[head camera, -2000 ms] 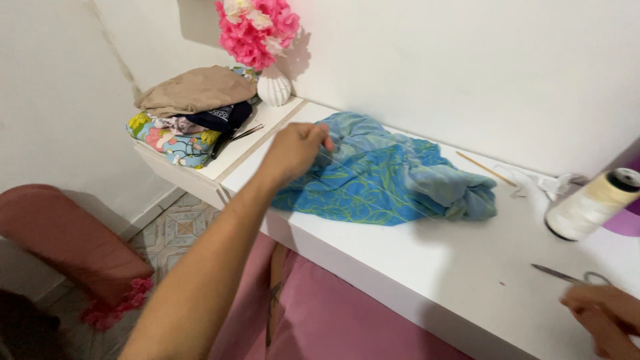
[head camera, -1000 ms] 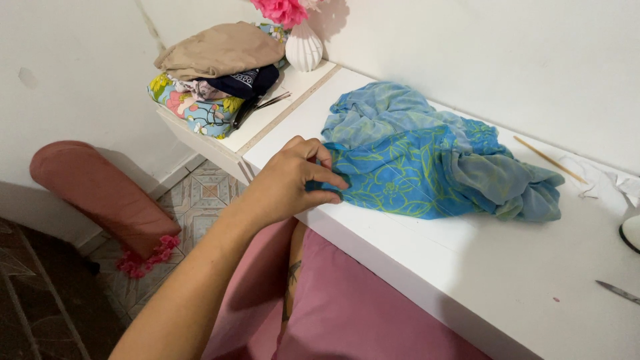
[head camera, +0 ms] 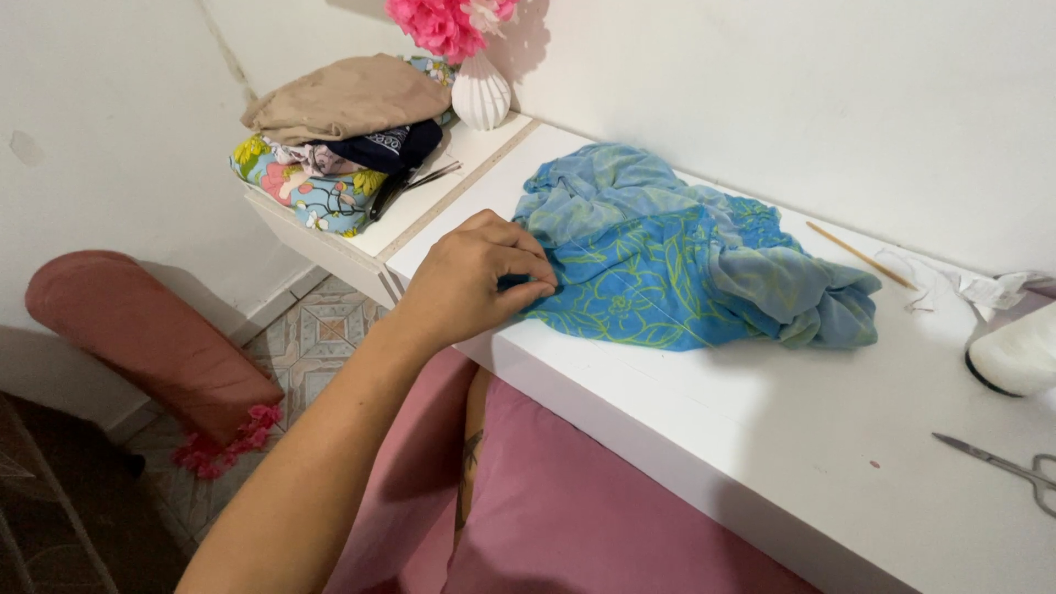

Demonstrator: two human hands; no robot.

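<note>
Blue fabric with green floral lines (head camera: 635, 280) lies bunched on the white tabletop. At its left edge is my left hand (head camera: 487, 276), thumb and index finger pinched together; whether they grip the cloth or a thread there is hard to tell. A fine pale thread seems to run across the fabric. My right hand is out of view. Small metal scissors (head camera: 990, 462) lie on the table at the right, and a thin wooden stick (head camera: 860, 254) rests behind the cloth's right part. The cone of white thread (head camera: 1019, 351) is partly cut off by the frame's right edge.
Folded cloths, with a beige one (head camera: 355, 99) on top, are stacked at the back left beside dark-handled tools (head camera: 392, 194). A white ribbed vase (head camera: 481, 92) holds pink flowers. White scraps (head camera: 932, 276) lie near the wall. A pink cylindrical cushion (head camera: 148, 338) leans at the left.
My left hand, lifted over the fabric two seconds ago, is now down at its left edge. My right hand, earlier beside the scissors, has left the view.
</note>
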